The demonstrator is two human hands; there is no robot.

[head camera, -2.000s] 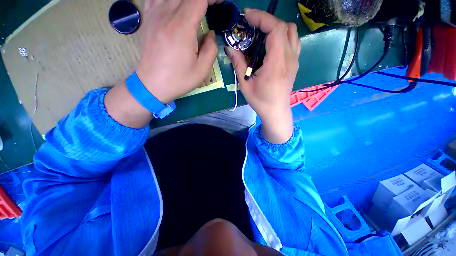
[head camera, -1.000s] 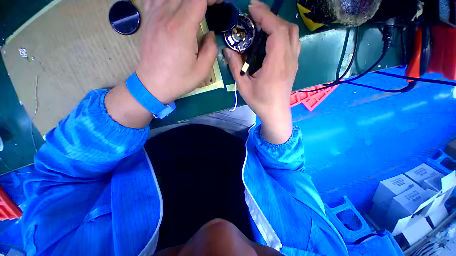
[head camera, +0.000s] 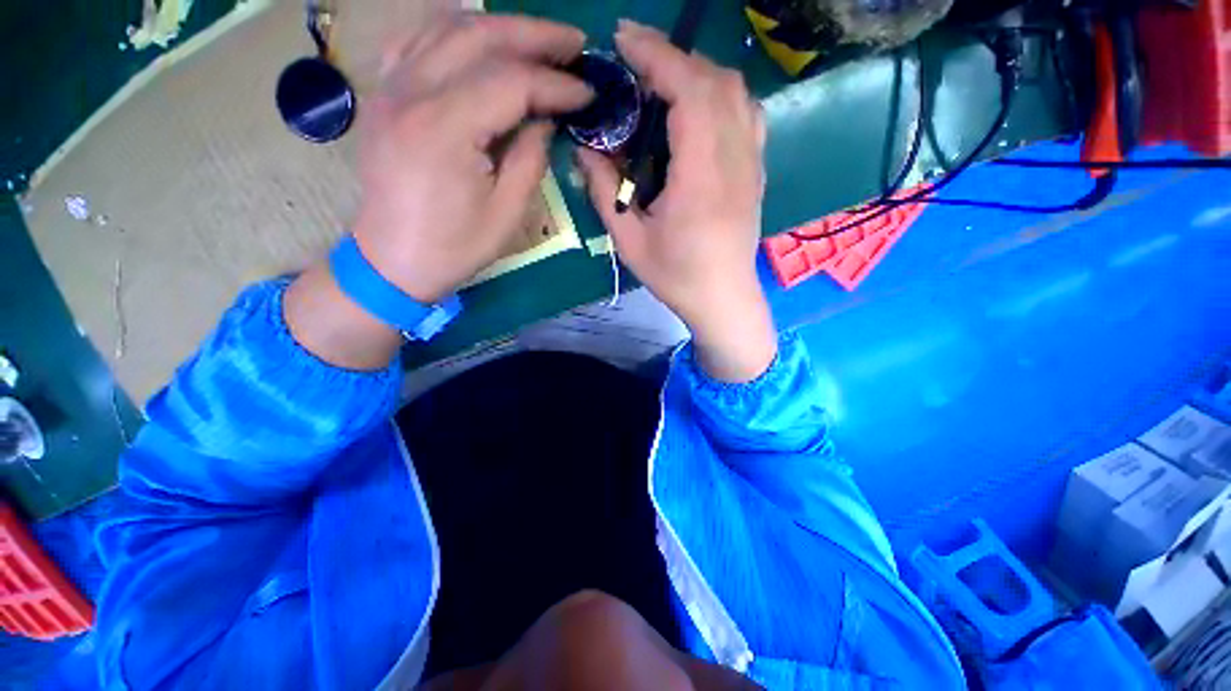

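My left hand [head camera: 452, 169], with a blue wristband, has its fingertips on a dark round disc [head camera: 605, 92]. The disc lies over the open face of a small round watch case [head camera: 620, 139], so the inside is mostly hidden. My right hand [head camera: 702, 196] grips the case between thumb and fingers, just past the mat's right edge. A slim black tool [head camera: 625, 196] with a light end also lies in my right palm. A glossy dark display module [head camera: 316, 100], with a flex tail at its top, lies on the tan mat [head camera: 223, 203].
Black cables [head camera: 898, 176] hang at the right beside a yellow-black stand [head camera: 810, 41]. An orange-red handle [head camera: 1107, 108] is at the far right. Red trays [head camera: 851, 243] and white boxes [head camera: 1120, 500] are below the bench. A white spool [head camera: 19, 429] sits at the left edge.
The disc, earlier beside the case, now covers its face. Both hands appear slightly further left, and my left fingers now reach over to the case. The view has shifted, showing more of the bench's left side.
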